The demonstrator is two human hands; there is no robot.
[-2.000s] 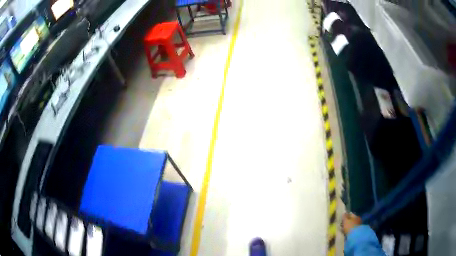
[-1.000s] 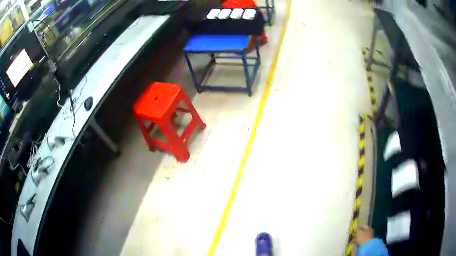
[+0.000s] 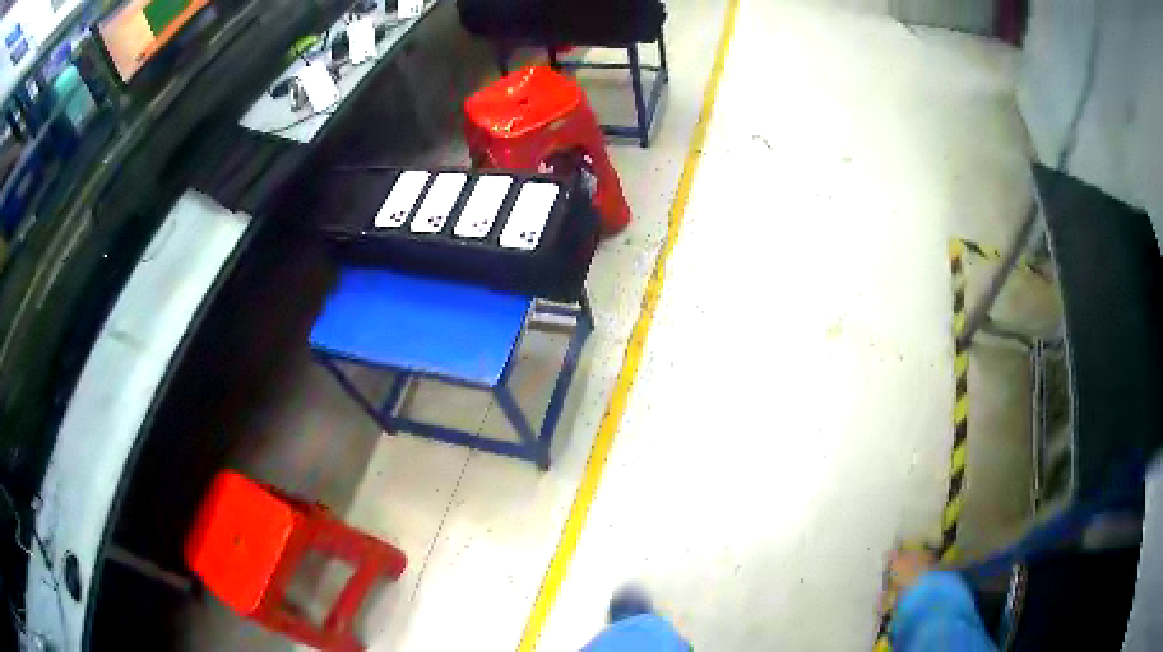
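Observation:
My right hand point(image 3: 908, 567), in a light blue sleeve, is small and blurred at the lower right. Whether it holds anything cannot be told. My left hand is not visible. Several white smartphones point(image 3: 482, 206) lie flat in a row, camera lenses showing, on a black phone tray point(image 3: 361, 201). The tray rests on the rear part of a blue-topped tray stand point(image 3: 421, 318), left of the yellow floor line.
A red stool point(image 3: 242, 541) stands at the lower left; more red stools point(image 3: 529, 105) are behind the stand. A pale bench point(image 3: 140, 338) runs along the left. Black-yellow tape point(image 3: 959, 420) and a dark bench point(image 3: 1103, 318) are right. Light blue cloth point(image 3: 638, 634) and a dark shoe-like tip show below.
The view has advanced along the aisle. The stand and white phones appear nearer and lower; the red stool has shifted to the lower left. Light blue cloth has appeared at the bottom centre.

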